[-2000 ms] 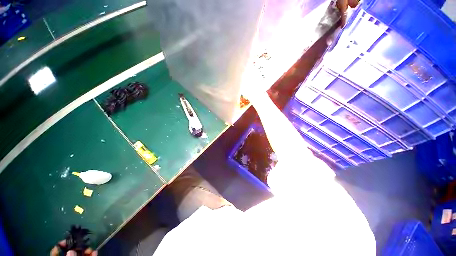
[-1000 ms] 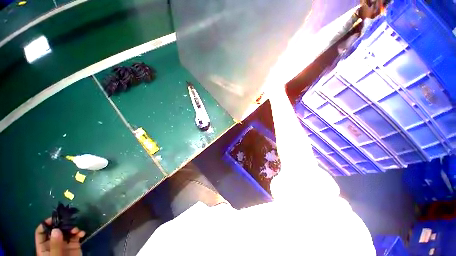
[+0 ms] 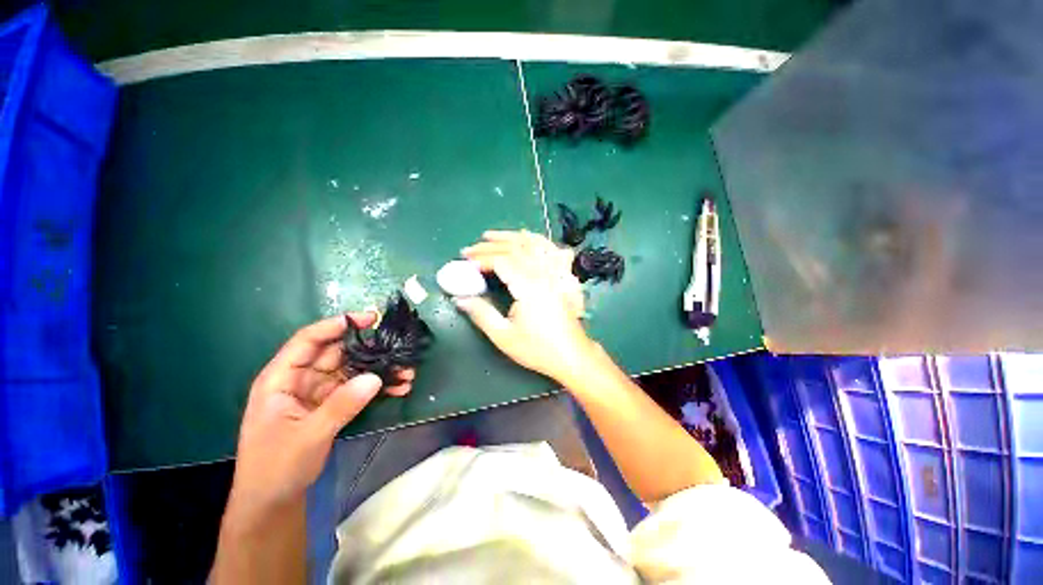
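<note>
My left hand holds a spiky black moulded piece between thumb and fingers above the bench's front part. My right hand is over the bench with its thumb and fingers around the right end of a small white rounded bottle. The bottle's nozzle cannot be made out. A small pale square lies just left of the bottle. Smaller black pieces lie right of my right hand, beside the bench seam.
A clump of black pieces lies at the back. A utility knife lies by the grey metal panel. A blue crate stands at left. Lower crates hold black parts at both sides; a large ribbed blue crate is at lower right.
The view has swung left towards the bench. My right hand has come over the bench to the bottle. My left hand still holds the black piece. Small black pieces now show by the seam.
</note>
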